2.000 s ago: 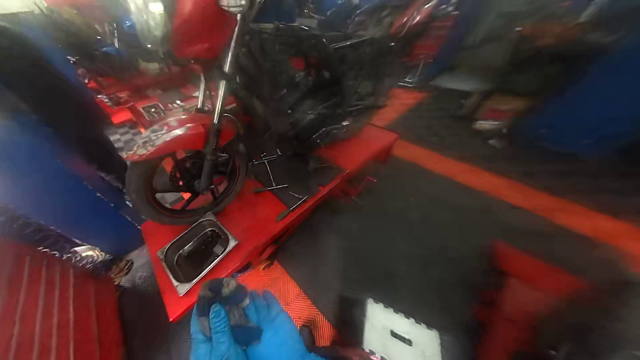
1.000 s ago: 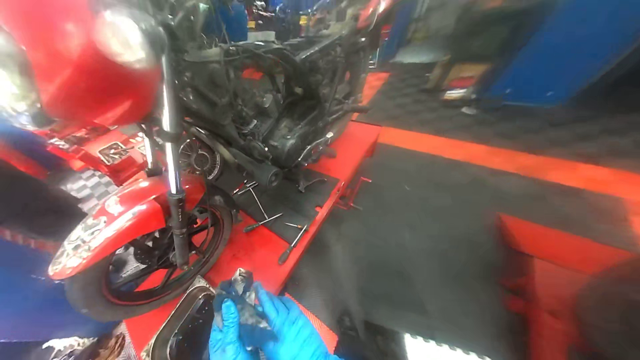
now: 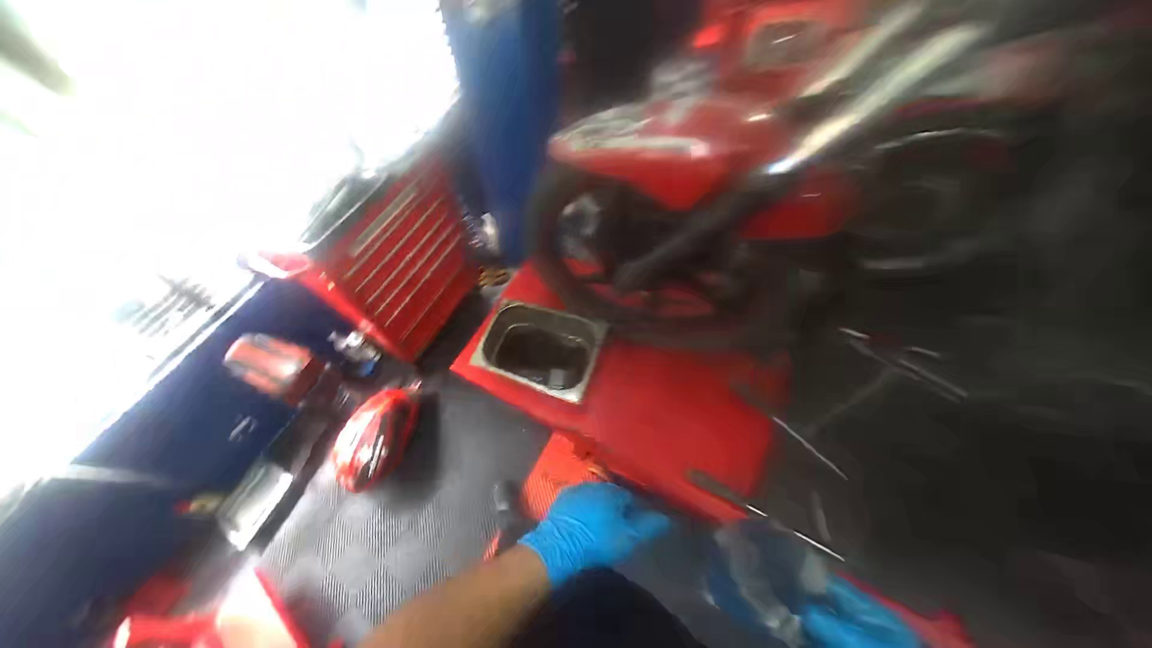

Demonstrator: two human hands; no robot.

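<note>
My left hand [image 3: 596, 531], in a blue glove, hangs at the bottom middle near the edge of the red lift platform [image 3: 675, 414]; no object shows in it, and blur hides how its fingers stand. Lower right, my right hand [image 3: 846, 616], also blue-gloved, is closed on a crumpled grey cloth [image 3: 765, 576], strongly blurred. A metal pan [image 3: 589, 360] with dark contents rests on the platform's left end, beside the front wheel [image 3: 558, 261] of a red motorcycle. Long-handled tools [image 3: 801, 535] lie along the platform's right part.
A red tool cabinet [image 3: 405, 261] with drawers stands upper left of the platform. On the grey tiled floor [image 3: 378, 531] lies a red and white motorcycle part [image 3: 373, 441]. A blue wall panel [image 3: 189, 450] runs along the left, with a white tray [image 3: 256, 504] near it.
The view has swung strongly to the left. My hands were together at the grey cloth; now they are apart, with the cloth at my right hand.
</note>
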